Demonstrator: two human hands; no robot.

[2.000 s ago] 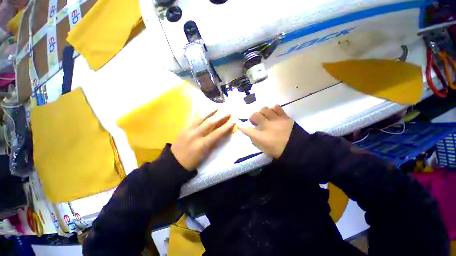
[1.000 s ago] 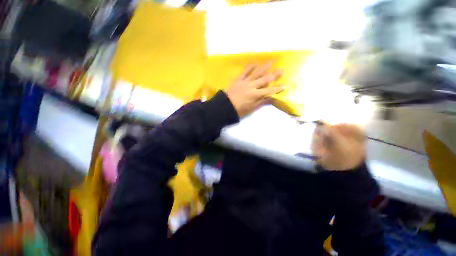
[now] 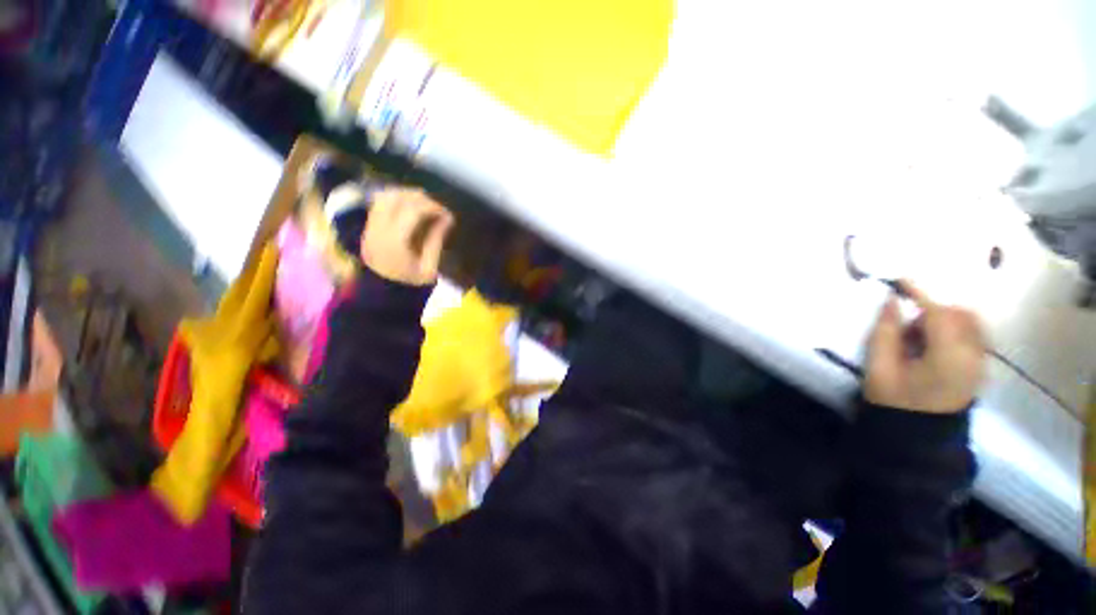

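Observation:
The yellow cut panels (image 3: 541, 60) lie on the white table at the top, washed out by glare. My left hand (image 3: 409, 234) is below the table's front edge, fingers curled, blurred; whether it holds anything cannot be told. My right hand (image 3: 925, 354) is over the pale machine bed, fingers bent together beside a small dark mark; its grip is unclear. Crumpled yellow pieces (image 3: 463, 360) lie below the table edge, left of my lap. Part of the grey-white machine head (image 3: 1064, 168) shows blurred at the right edge.
The table's front edge (image 3: 721, 336) runs diagonally between my hands. Lower left are an orange-red container (image 3: 174, 390) with yellow and pink cloth, a magenta cloth (image 3: 144, 541) and a green one (image 3: 60, 505). Printed tape (image 3: 403, 102) lies at the table's left end.
The view has swung left and down. My left hand has left the yellow panel and moved below the table edge. The panel that lay between stack and needle no longer shows on the bed.

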